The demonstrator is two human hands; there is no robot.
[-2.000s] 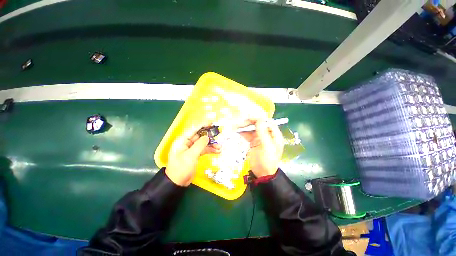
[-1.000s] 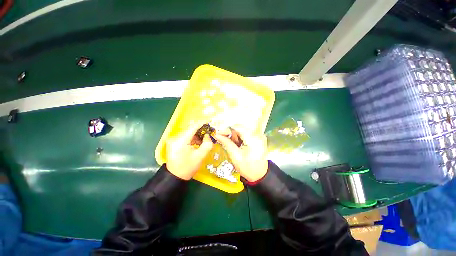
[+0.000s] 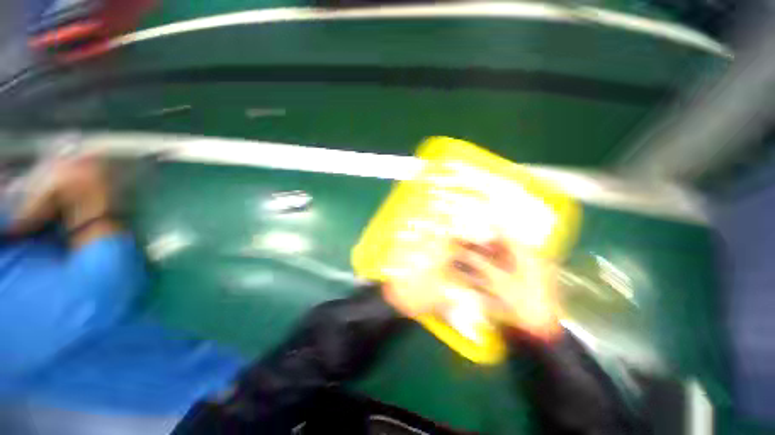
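Observation:
The yellow tray (image 3: 387, 223) lies tilted on the green bench, with a blurred white heap near its front corner. My left hand (image 3: 421, 276) and my right hand (image 3: 531, 293) are close together over the tray, blurred and overexposed. A small dark patch shows between them; whether it is an electronic unit cannot be told. Any tool in my right hand cannot be made out. A blurred electronic unit (image 3: 290, 201) lies on the bench left of the tray.
A person's hands (image 3: 81, 191) and blue sleeve (image 3: 68, 293) are at the left. The white rail (image 3: 280, 158) runs behind the tray, with a pale post (image 3: 705, 110) at the right. A blurred spool (image 3: 698, 408) stands front right. A shiny film patch (image 3: 613, 276) lies right of the tray.
The view has swung left and blurred, so tray and hands appear further right. Another person's hands and sleeve now show at the left. My hands remain together over the tray.

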